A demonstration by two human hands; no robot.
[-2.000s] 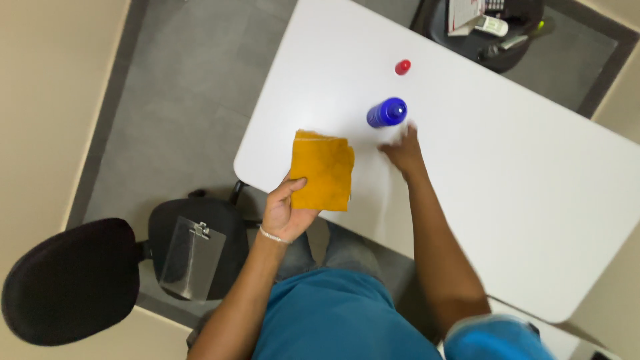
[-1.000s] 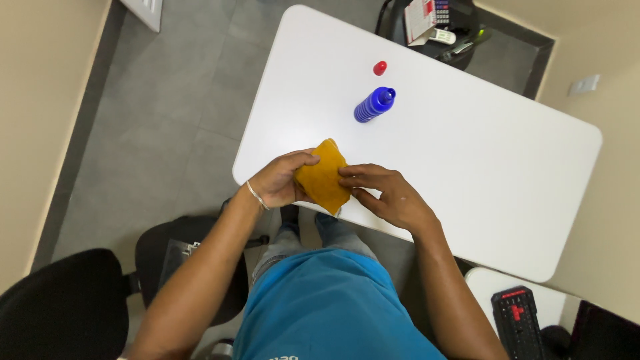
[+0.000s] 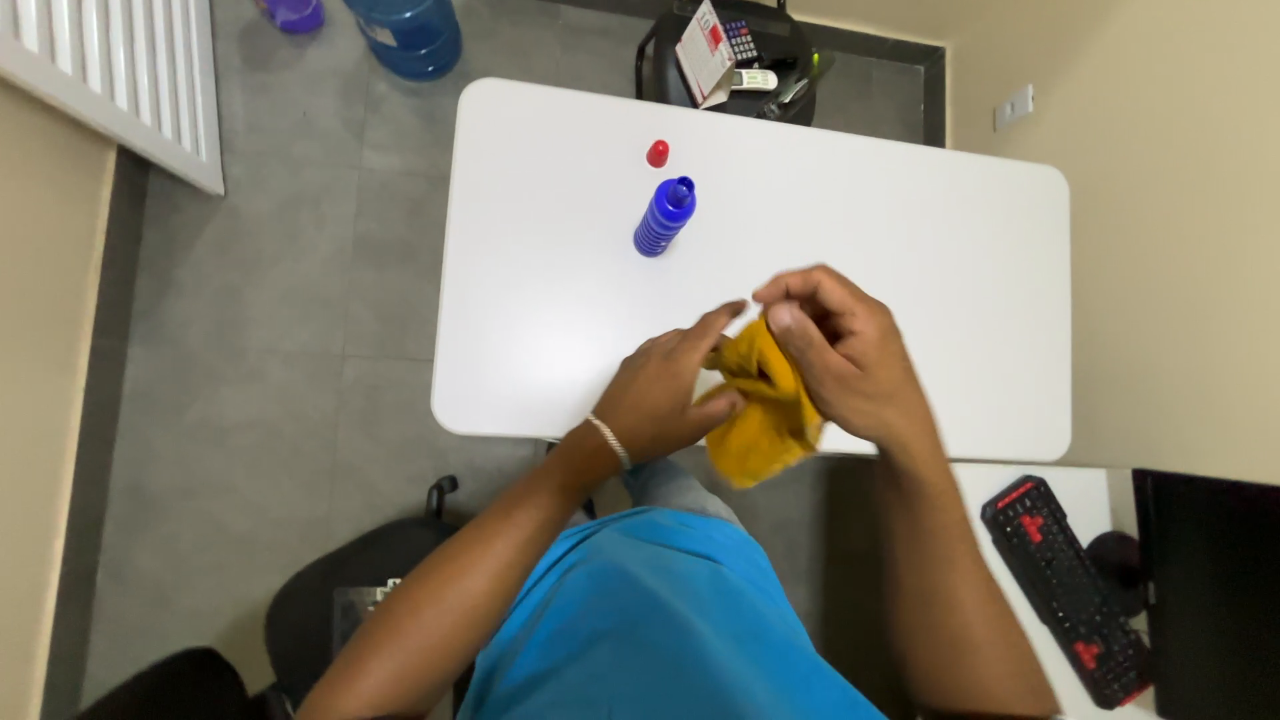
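Observation:
A yellow cloth [image 3: 765, 420], bunched and hanging, is gripped at its upper right side by my right hand [image 3: 850, 350]. My left hand [image 3: 675, 385] has its thumb and fingers spread around the cloth's left side; whether it grips the cloth cannot be told. Both hands are over the near edge of the white table [image 3: 930, 270]. Farther back on the table a blue plastic bottle [image 3: 665, 217] stands uncapped, with a small red cap [image 3: 657, 153] lying just behind it.
A black chair [image 3: 735, 60] beyond the table holds a desk calendar [image 3: 706, 58], a calculator and a cordless phone. At right are a black keyboard [image 3: 1070, 590] and a monitor [image 3: 1210, 590]. Another black chair [image 3: 350, 560] is at lower left, a blue water jug [image 3: 410, 35] at upper left.
The cloth was flat in my left hand, then folded between both hands; now it is bunched and hangs from my right hand. The view has turned and shifted.

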